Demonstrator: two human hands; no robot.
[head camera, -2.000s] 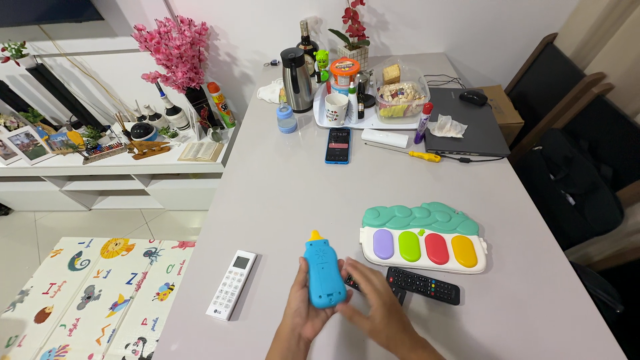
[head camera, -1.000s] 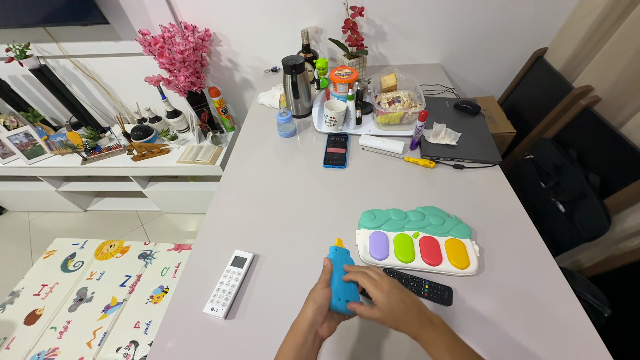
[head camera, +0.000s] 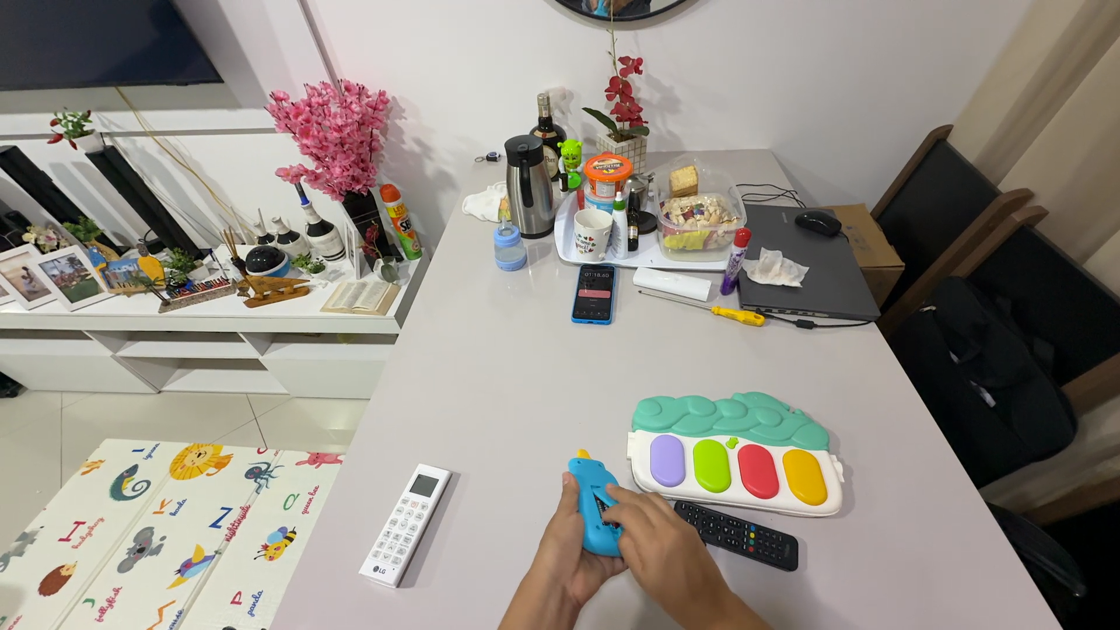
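My left hand (head camera: 573, 547) holds a blue plastic toy (head camera: 595, 507) with a small yellow tip, its back facing up. The fingers of my right hand (head camera: 656, 547) are at the blue cover (head camera: 605, 500) on the toy's back, which stands tilted over a dark opening. Just right of my right hand lies a black remote control (head camera: 739, 535). Behind it is a toy keyboard (head camera: 735, 455) with a green top and purple, green, red and yellow keys. A white LG remote control (head camera: 407, 525) lies to the left of my hands.
Farther back are a smartphone (head camera: 594, 296), a yellow-handled screwdriver (head camera: 738, 316), a baby bottle (head camera: 508, 247), a steel thermos (head camera: 529, 188) and a loaded white tray (head camera: 569, 254). A laptop (head camera: 814, 276) with a mouse (head camera: 819, 224) occupies the right back. Chairs (head camera: 962, 262) stand along the right.
The cover on the toy's back has lifted, showing a dark opening that was not visible two seconds ago. Both hands remain at the toy.
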